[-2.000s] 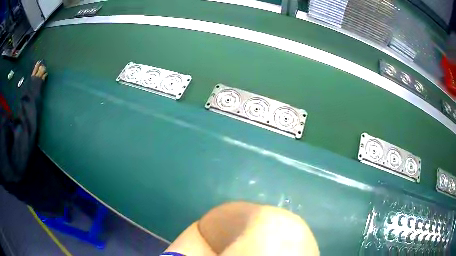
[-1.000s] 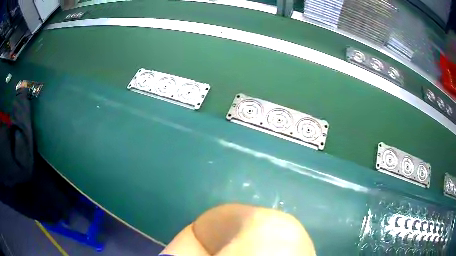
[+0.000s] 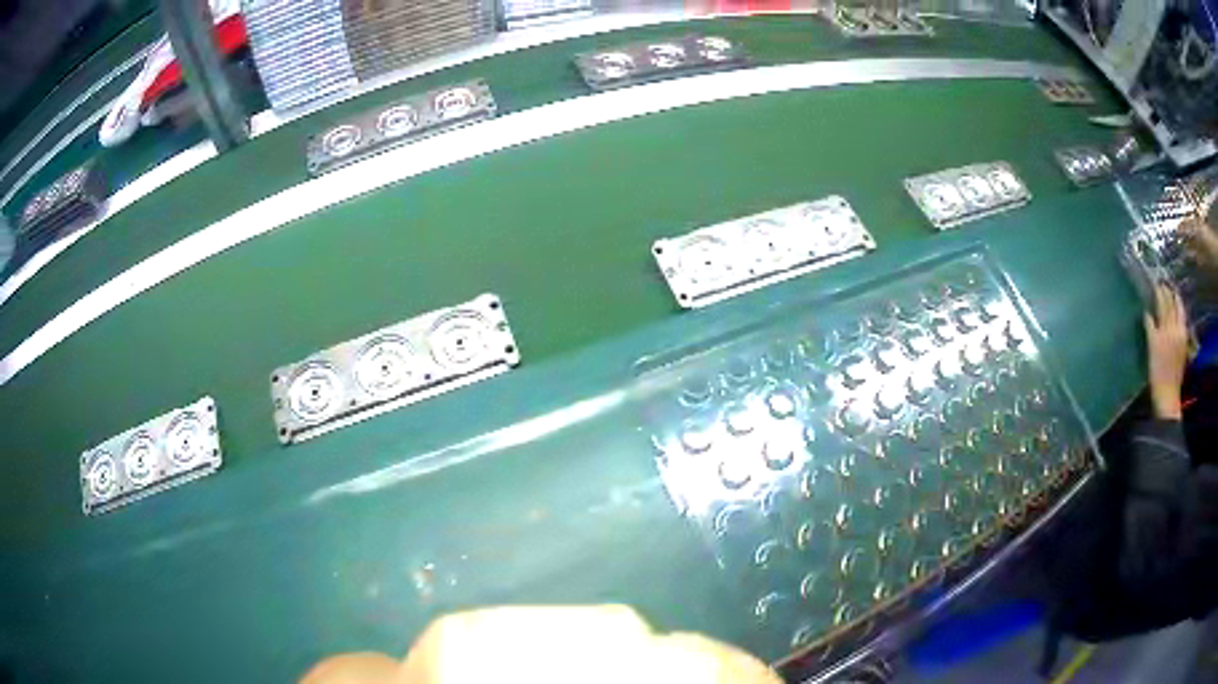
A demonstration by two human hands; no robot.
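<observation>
A very close, blurred and overexposed bare hand shape (image 3: 561, 651) is cut off by the bottom edge. I cannot tell whether it is my left hand, my right hand or both together; no fingertips or held thing can be made out. In front of it, a silver three-hole plate (image 3: 390, 365) lies flat on the green surface, its round openings showing concentric rings. A smaller-looking plate (image 3: 150, 457) lies to its left and another (image 3: 765, 250) to its right. A clear tray with rows of round pockets (image 3: 875, 448) lies right of the hand shape.
More plates lie at the right (image 3: 968, 195) and beyond the pale strip (image 3: 588, 111), including one at the back left (image 3: 401, 122). Stacked layers (image 3: 418, 44) stand behind them near a grey post (image 3: 203, 74). Another person's hand (image 3: 1167, 350) is at the right edge over a clear tray.
The view has swung to the right, bringing the whole clear tray and a person on that side into view. The person at the left is gone. The hand shape sits lower.
</observation>
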